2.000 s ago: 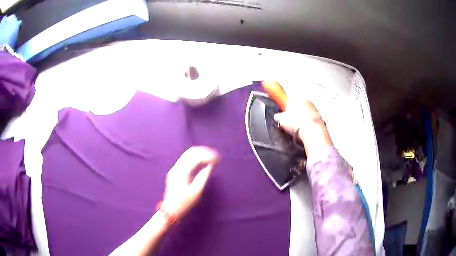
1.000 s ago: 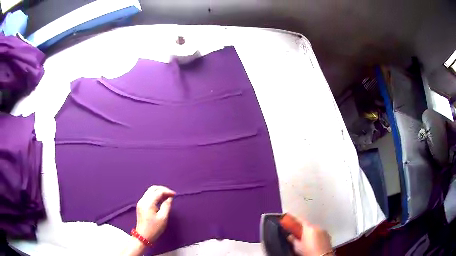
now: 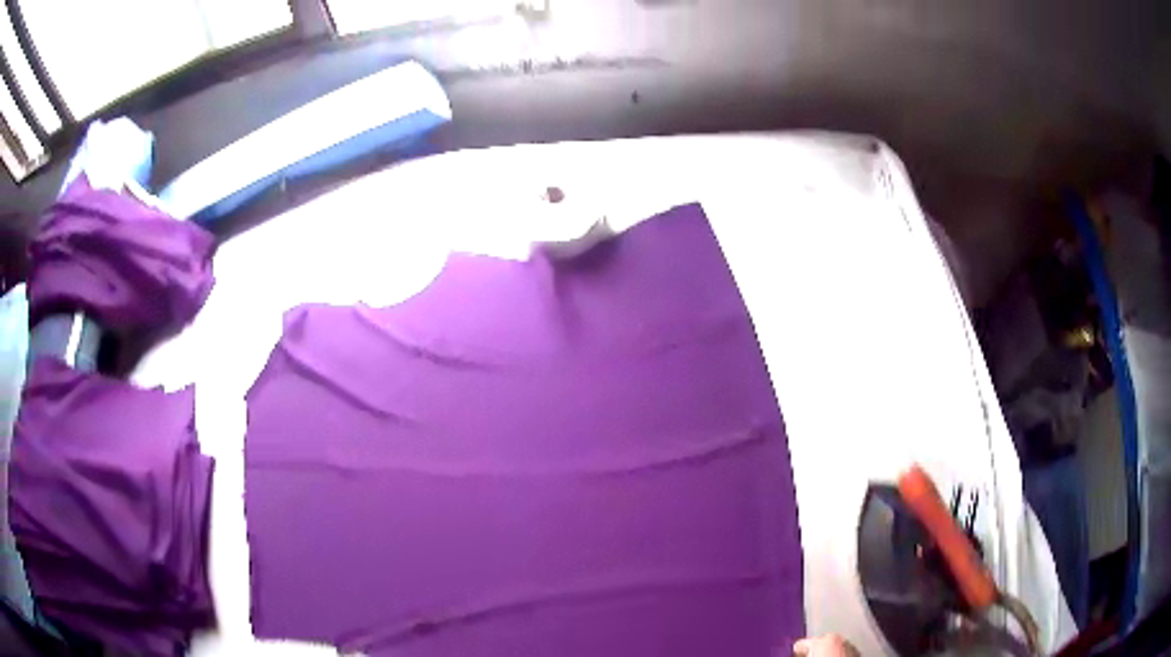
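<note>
A purple garment panel (image 3: 514, 436) lies spread on the white padded table (image 3: 860, 321), with curved cuts at its far edge and several creases across it. The iron (image 3: 893, 565), dark with an orange handle, rests on the table right of the panel, with no hand on it. A small part of a hand, seemingly my right hand (image 3: 824, 647), shows at the bottom edge by the panel's near right corner. It is cut off, so its grip cannot be told. My left hand is out of view. A whitish curled piece (image 3: 578, 240) touches the panel's far edge.
Folded purple layers (image 3: 109, 494) lie at the left, with a rounded purple bundle (image 3: 122, 263) beyond them. A blue-and-white padded board (image 3: 308, 135) stands past the table's far left edge. A small dark spot (image 3: 554, 195) shows on the table's far part.
The iron has moved right, away from the panel, and my right hand has let go of it. My left hand has left the picture. The view has shifted, showing more of the window.
</note>
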